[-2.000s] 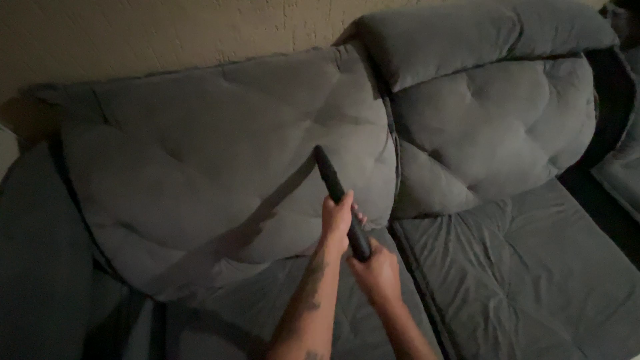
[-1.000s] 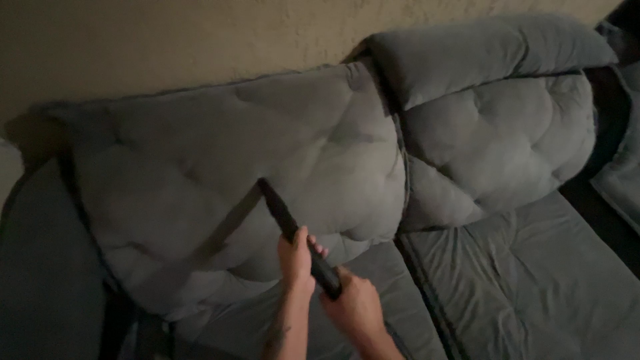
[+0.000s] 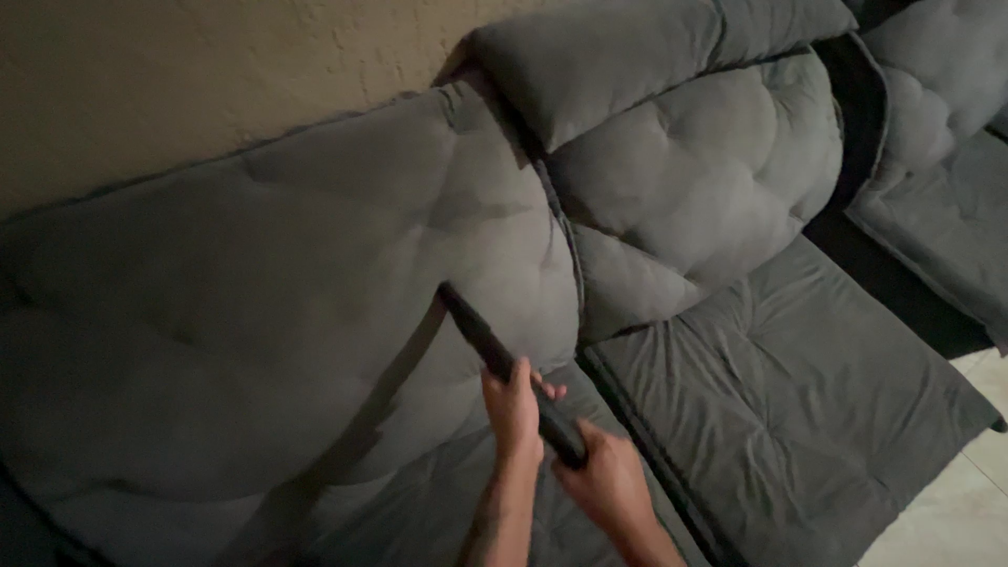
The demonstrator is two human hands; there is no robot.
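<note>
A long black wand, which looks like a vacuum cleaner's nozzle (image 3: 478, 335), slants across the lower middle of the view. Its narrow tip meets or nearly meets the large grey tufted back cushion (image 3: 260, 315); whether they touch, I cannot tell. My left hand (image 3: 516, 405) is wrapped around the middle of the wand, its fingertips showing on the far side. Lower down and to the right, my right hand (image 3: 606, 472) grips the wand's near end. A dark shadow of the wand and arms falls across the cushion to the left.
Behind the sofa stands a textured beige wall (image 3: 197, 79). To the right are a second tufted back cushion (image 3: 701, 173) with a padded headrest (image 3: 614, 63) above it, and a creased seat cushion (image 3: 787, 409). Pale floor tiles (image 3: 945, 504) show at the lower right.
The wand, held in both hands, moved left and down over the back cushion, then back to the right toward the cushion's right side. The view has shifted as well.
</note>
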